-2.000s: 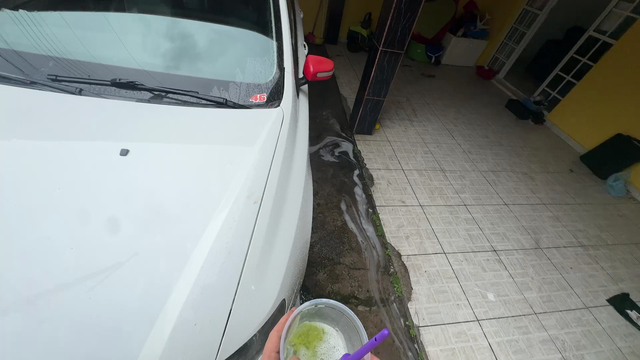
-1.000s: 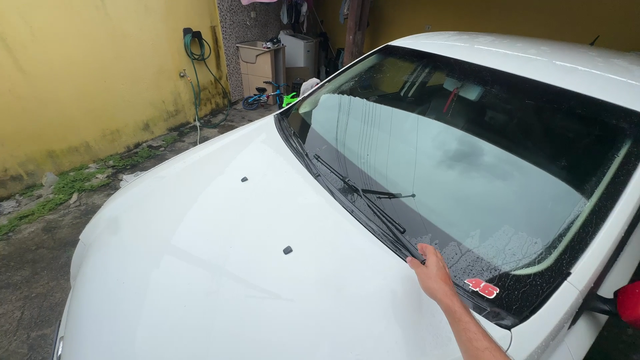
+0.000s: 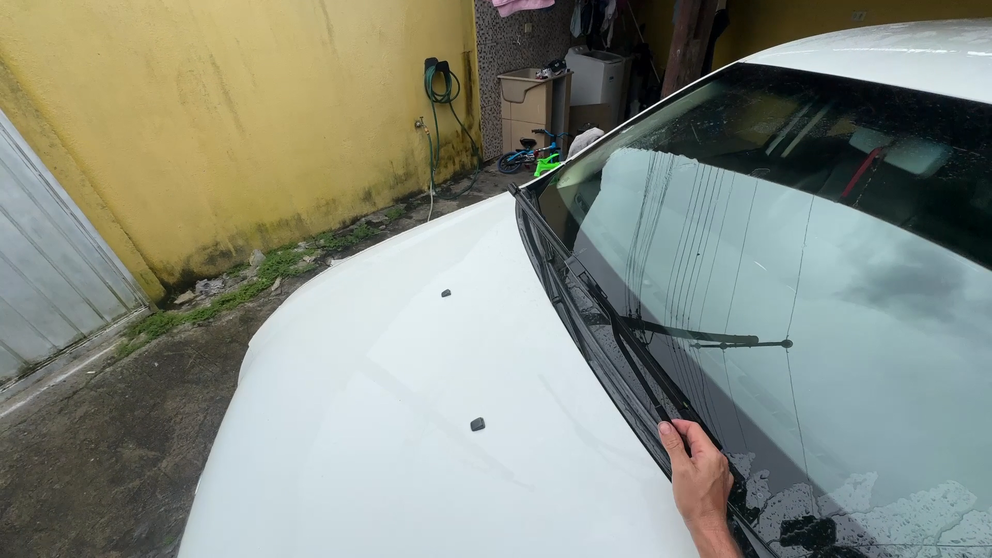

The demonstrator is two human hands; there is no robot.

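Note:
My right hand (image 3: pixel 697 477) comes in from the bottom right, thumb on the left side. Its thumb and fingers are closed on a black windshield wiper (image 3: pixel 620 325), at the wiper's near part beside the lower edge of the windshield (image 3: pixel 852 310). The wiper runs away from the hand along the windshield's base. Part of the grip is hidden behind the fingers. The white car hood (image 3: pixel 372 403) lies left of the hand, with two small dark washer nozzles (image 3: pixel 477 424) on it. Water drops cover the glass near the hand. My left hand is out of view.
A yellow wall (image 3: pixel 310 116) with a coiled green hose (image 3: pixel 442 85) stands beyond the hood. A grey metal gate (image 3: pixel 54 256) is at the left. A utility sink (image 3: pixel 535 101), a white washing machine (image 3: pixel 597 74) and a small blue bicycle (image 3: pixel 531 153) are at the back.
The view has swung from the car's side to the hood and windshield. Two seconds ago a clear tub and a purple handle showed at the bottom; now they are out of view.

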